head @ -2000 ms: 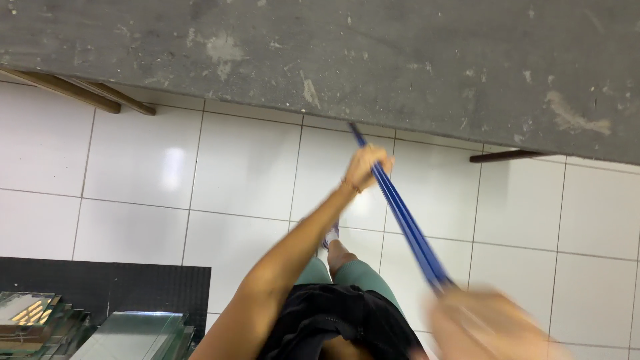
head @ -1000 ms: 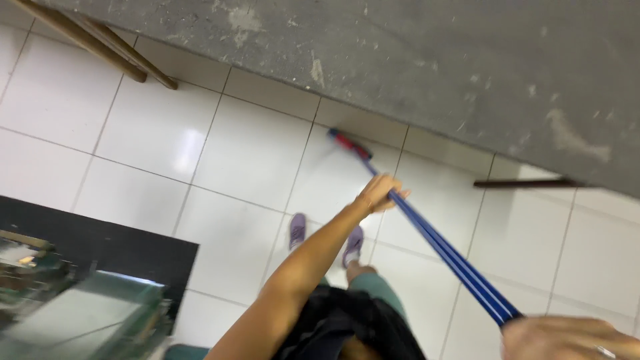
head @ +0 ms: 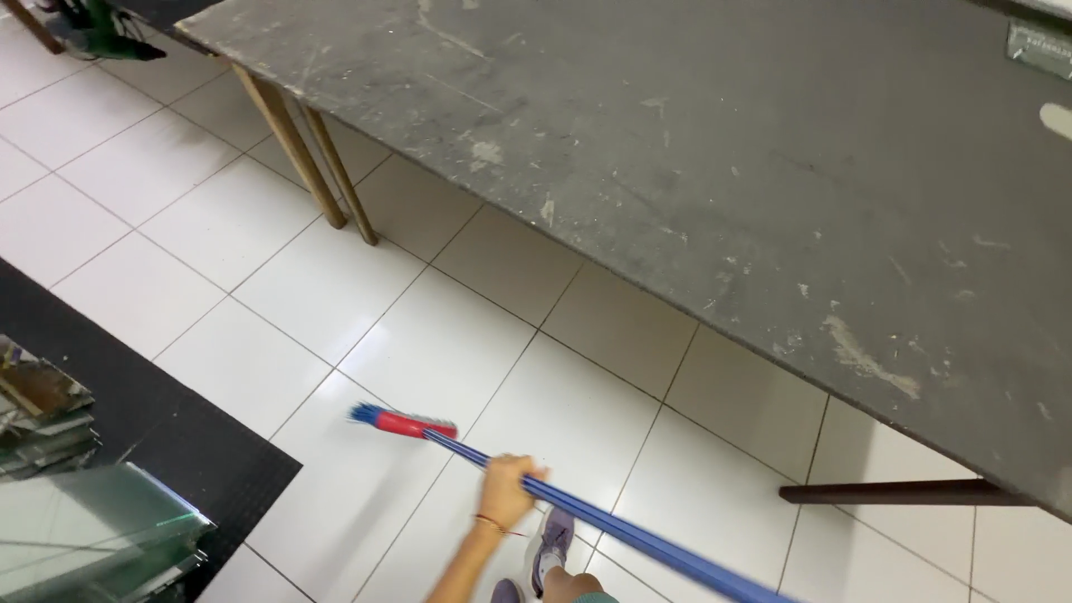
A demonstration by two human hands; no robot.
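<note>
My left hand [head: 507, 492] is closed around the blue striped handle of a push broom [head: 628, 533], partway up from its head. The broom head [head: 406, 424], red with blue bristles, is at the lower middle of the view, over the white tiled floor [head: 435, 335]. From my left hand the handle runs down to the lower right and leaves the frame. My right hand is out of view. A thin red bracelet circles my left wrist.
A long grey, scuffed table [head: 670, 167] spans the top and right, with wooden legs [head: 293, 142] at left and a dark leg [head: 904, 492] at right. Stacked glass panes [head: 100, 528] lie on a black surface [head: 209, 452] at lower left. My shoes [head: 553, 536] are near the handle.
The broom head, near the table's edge one second ago, is now farther from it, toward the black surface. My right hand has left the view. The view has swung left.
</note>
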